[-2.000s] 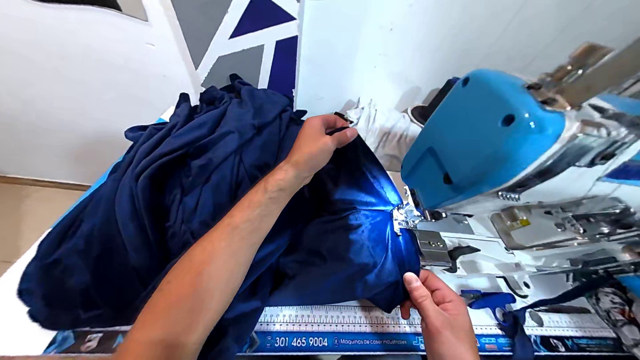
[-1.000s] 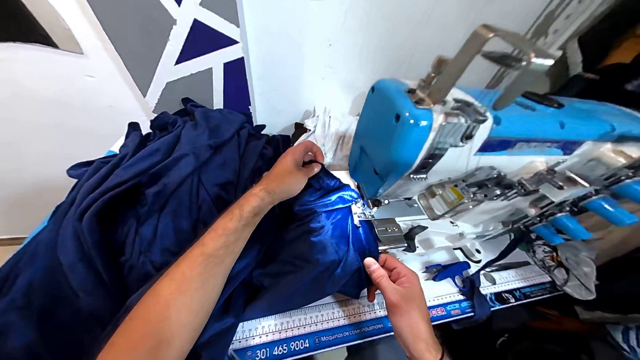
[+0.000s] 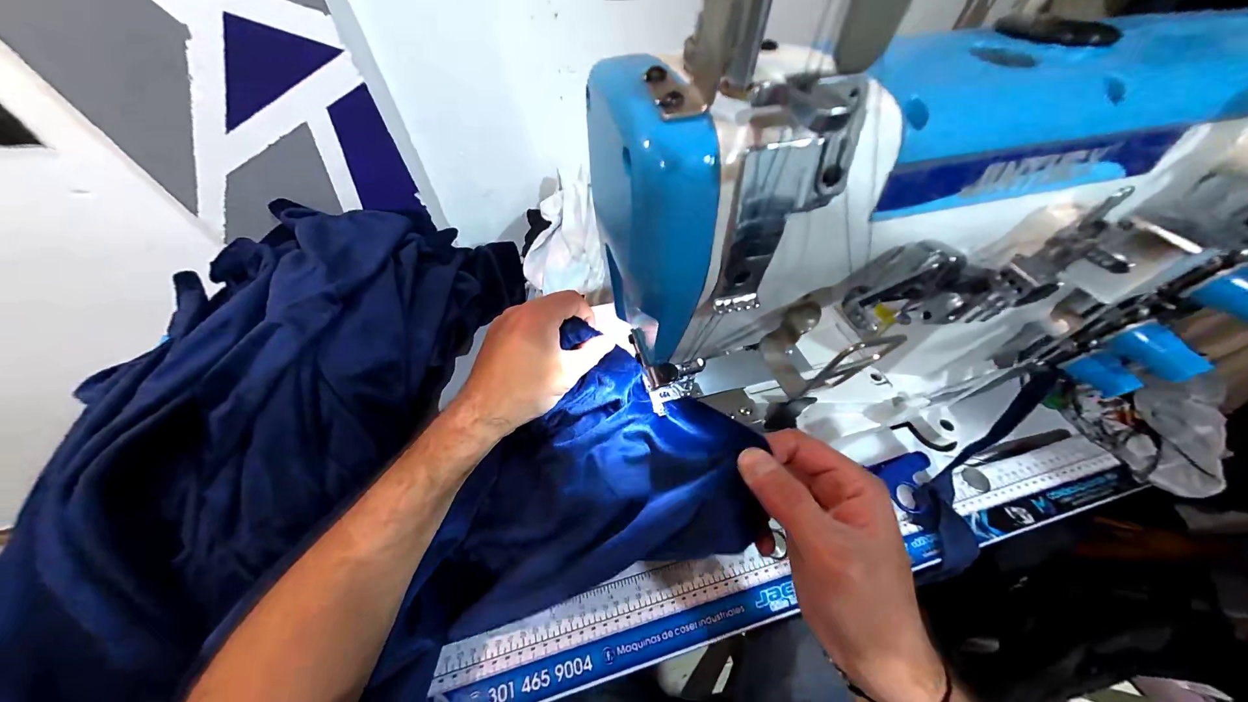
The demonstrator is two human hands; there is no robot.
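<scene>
Navy blue fabric (image 3: 624,468) lies under the presser foot (image 3: 673,391) of a blue and white industrial sewing machine (image 3: 653,195), lit by its lamp. My left hand (image 3: 531,361) grips a bunched part of this fabric just left of the foot. At the fabric's right edge, my right hand (image 3: 829,497) pinches it between thumb and fingers, to the lower right of the foot. The needle's tip is too small to make out.
A large heap of navy fabric (image 3: 292,390) fills the left side. White cloth scraps (image 3: 570,239) lie behind the machine head, against the wall. A printed ruler strip (image 3: 682,595) runs along the table's front edge. A navy strip (image 3: 1004,419) hangs at the right.
The left hand has come closer to the presser foot, and the fabric between them is now bunched. The right hand still holds the fabric's edge. The view has shifted toward the machine.
</scene>
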